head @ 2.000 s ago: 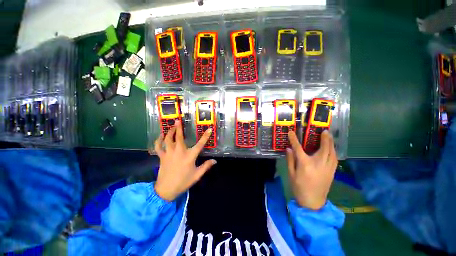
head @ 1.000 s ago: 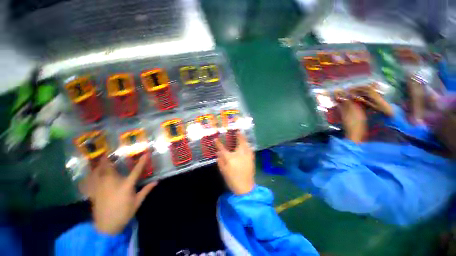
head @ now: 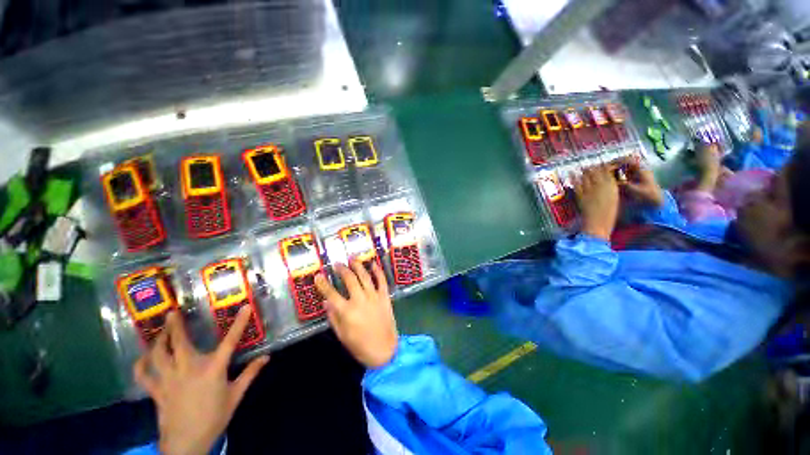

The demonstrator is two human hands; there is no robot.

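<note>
The clear blister tray holds several red keypad phones, face up in two rows. My left hand is spread over the front-left pockets, with fingertips on the keys of the front-left phone and the phone beside it. The front-left screen glows blue with a pink patch. My right hand has its fingers on the lower parts of the third phone and the fourth phone. The front-right phone is uncovered. Neither hand grips anything.
Yellow-framed dull pieces lie in the back-right pocket. Green, white and black batteries are piled left of the tray. At right, a person in a blue smock works at another phone tray. More people sit beyond.
The view has swung to the right, showing the neighbouring tray and workers. My right hand has moved left from the last phones to the third and fourth. The front-left screen now shows blue and pink.
</note>
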